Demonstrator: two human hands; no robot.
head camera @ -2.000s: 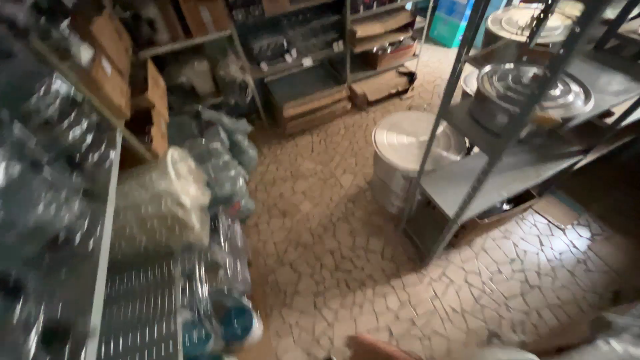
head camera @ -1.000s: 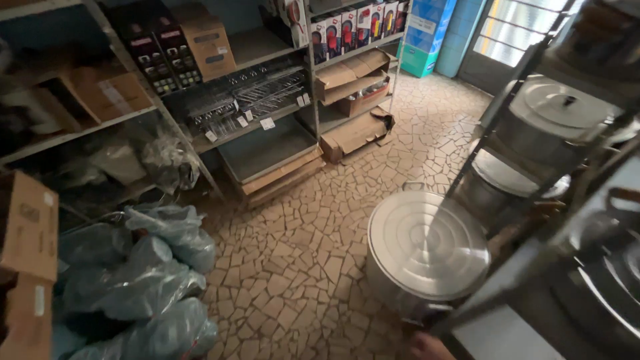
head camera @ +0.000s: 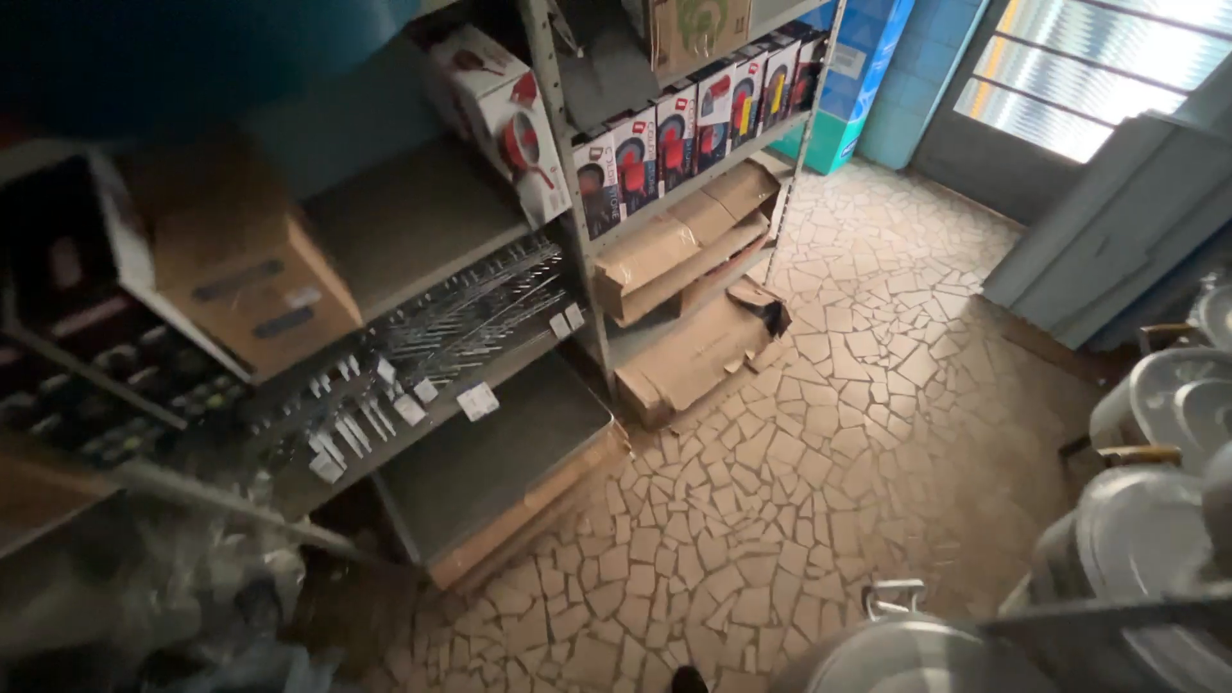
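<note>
Neither my left hand nor my right hand shows in the head view now. At the bottom edge, a dark shoe tip shows on the stone-mosaic floor. Just right of it is the lid of a large aluminum pot, with a metal loop handle beyond it. Metal utensils with white tags lie on a shelf at the left. Boxes with pictures of red cookware stand in a row on the shelving at the top middle.
Torn cardboard boxes lie at the foot of the shelves. A low shelf edge juts out at floor level. Lidded aluminum pots crowd the right side. A gray panel leans near the barred door; a brown carton sits left.
The view has moved forward toward the shelves and door. A blurred hand seen at the bottom edge one second ago is out of view, and the large pot now shows only partly.
</note>
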